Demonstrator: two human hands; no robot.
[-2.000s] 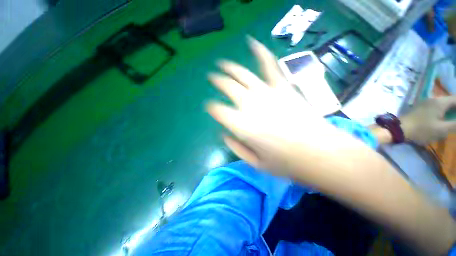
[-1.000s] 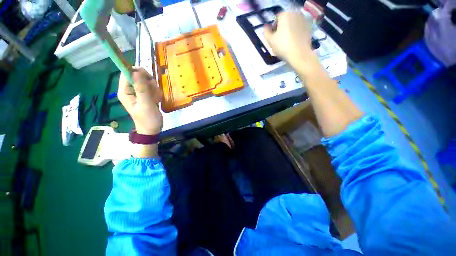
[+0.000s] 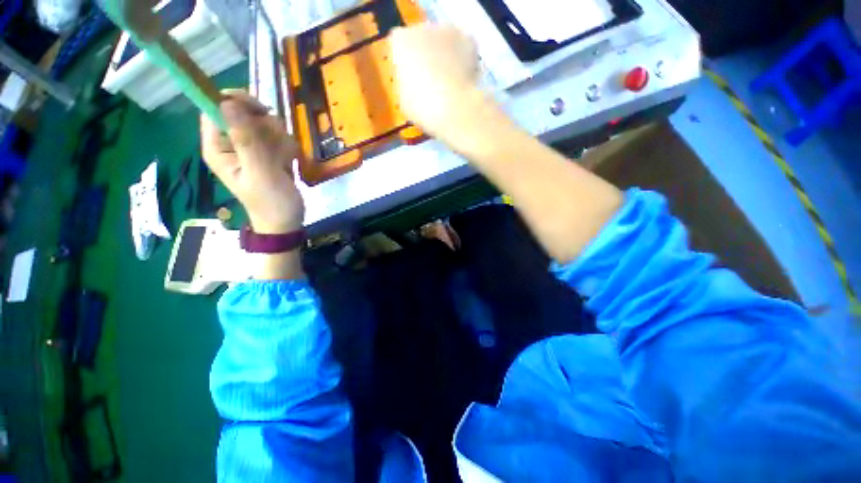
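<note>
The orange fixture plate point(image 3: 357, 94) lies on the white machine top. A thin black frame point(image 3: 313, 113) lies on the plate, its left and lower rim showing; my right arm and hand cover its right side. My right hand point(image 3: 436, 80) is over the plate's right part, fingers curled; whether it grips the frame is hidden. My left hand point(image 3: 250, 156) is closed on the raised pale teal cover frame point(image 3: 189, 71), left of the plate and tilted up. The cover frame's far end is cut off by the top edge.
Another black frame point(image 3: 529, 38) lies at the machine's right. A red knob point(image 3: 635, 78) and silver buttons point(image 3: 557, 106) are on its front edge. A cream handheld device point(image 3: 200, 257) and a white crumpled item point(image 3: 146, 209) lie left on green. A cardboard box point(image 3: 694, 193) and blue stool point(image 3: 817, 71) are right.
My right hand has moved left from the machine's right side to the orange plate, where a black frame now lies. My left hand still holds the raised cover frame.
</note>
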